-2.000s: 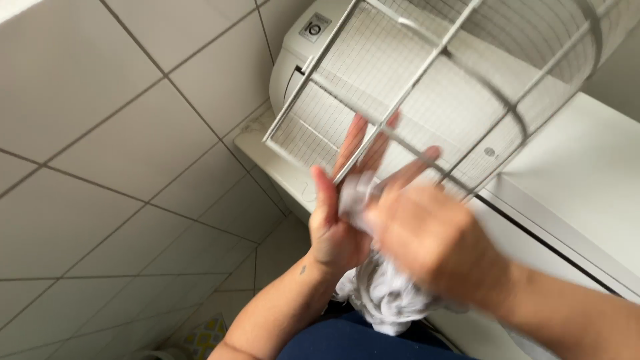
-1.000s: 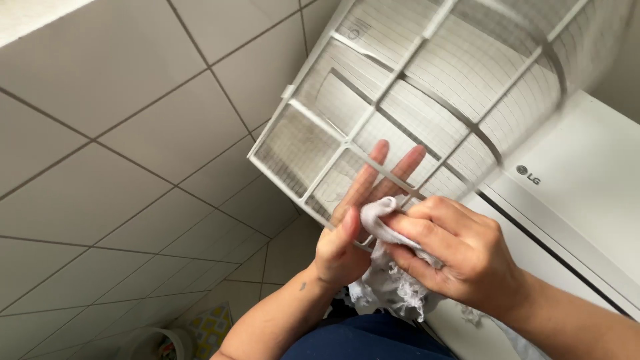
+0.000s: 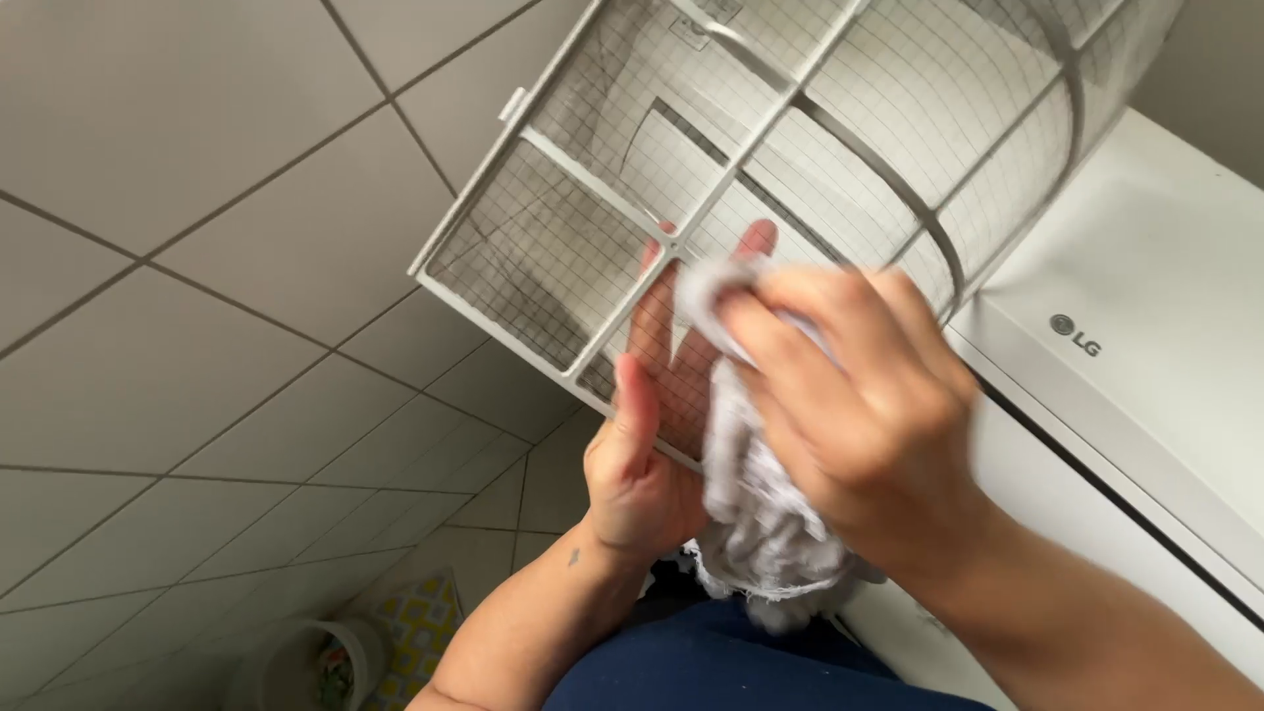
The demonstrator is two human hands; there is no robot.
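A mesh air filter with a white plastic frame [image 3: 672, 242] reaches from the top edge down to the middle of the head view. My left hand [image 3: 652, 444] holds its lower edge, thumb on the near side and fingers spread behind the mesh. My right hand [image 3: 859, 395], slightly blurred, pinches a bunched white cloth [image 3: 765, 513] against or just above the mesh, over the left fingers. The rest of the cloth hangs below, down to my lap. Whether the cloth touches the mesh cannot be told.
A white LG appliance [image 3: 1145, 415] stands at the right. Seen through the mesh is a pale object with a dark curved line. A tiled wall [image 3: 247, 267] runs along the left. On the floor at lower left are a round bin [image 3: 370, 657] and a yellow-and-grey patterned mat [image 3: 420, 612].
The filter has shifted and turned in view, showing more of its lower left corner than two seconds ago. My right hand and the cloth have moved up over the mesh since one second ago.
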